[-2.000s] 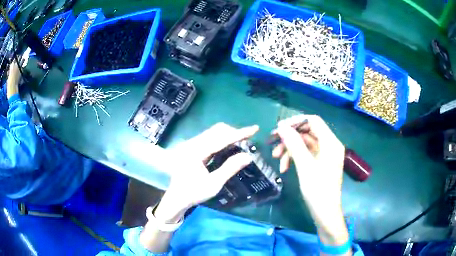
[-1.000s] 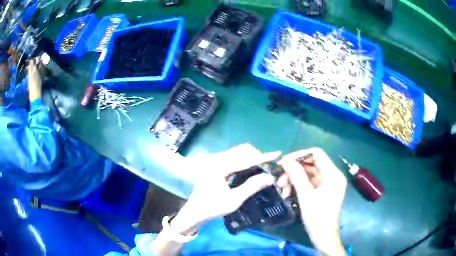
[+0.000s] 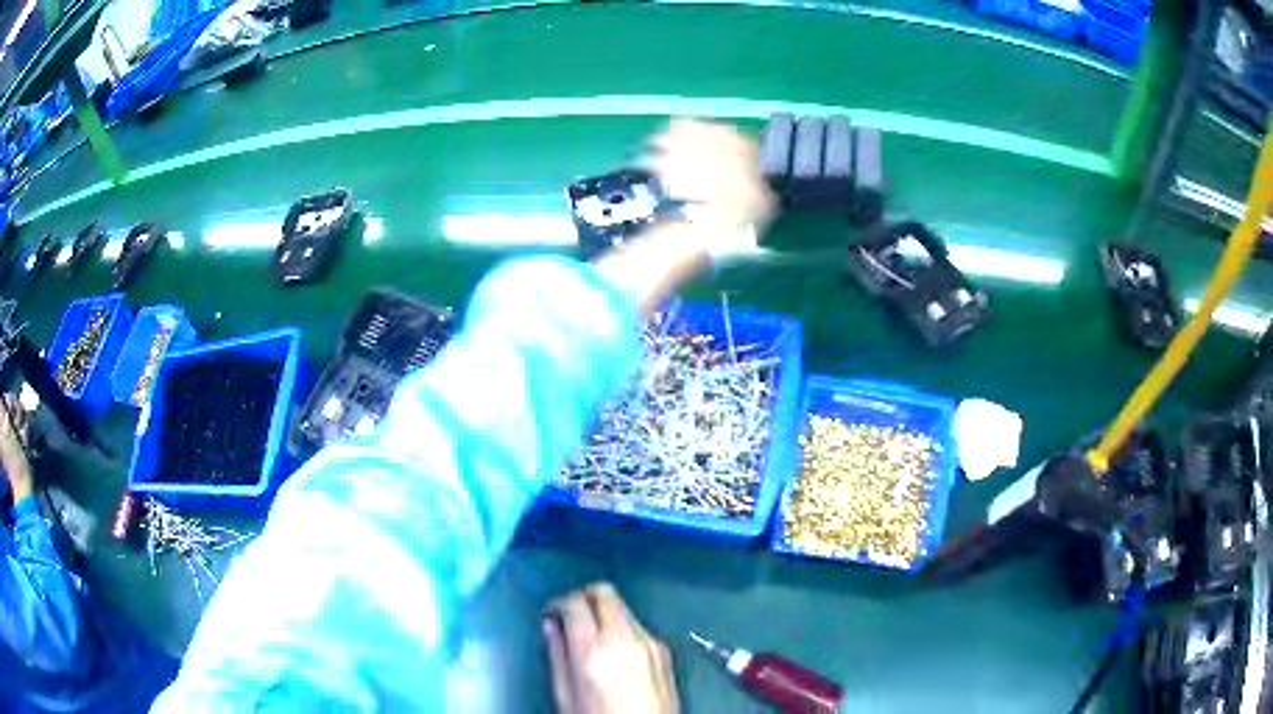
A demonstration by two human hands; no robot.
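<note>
My left hand (image 3: 709,181) is reached far forward, blurred, beside a black housing (image 3: 614,209) at the back; whether it grips the housing cannot be told. My right hand (image 3: 609,656) is low at the bottom edge, fingers bent, partly cut off; its palm is hidden, so I cannot tell if it holds anything. The dark red bottle (image 3: 789,684) lies on its side just right of it, needle tip pointing left. My left sleeve covers much of the left middle.
A bin of white leads (image 3: 684,433) and a brass bin (image 3: 863,488) stand ahead, with a white wad (image 3: 988,437) beside. A dark tool (image 3: 1026,509) with a yellow cord is right. More housings (image 3: 921,286) lie behind. A black parts bin (image 3: 217,426) and neighbour's sleeve (image 3: 63,600) are left.
My left hand has moved from the near housing far forward. My right hand has dropped to the bottom edge. The near housing no longer shows there. The view has tilted up.
</note>
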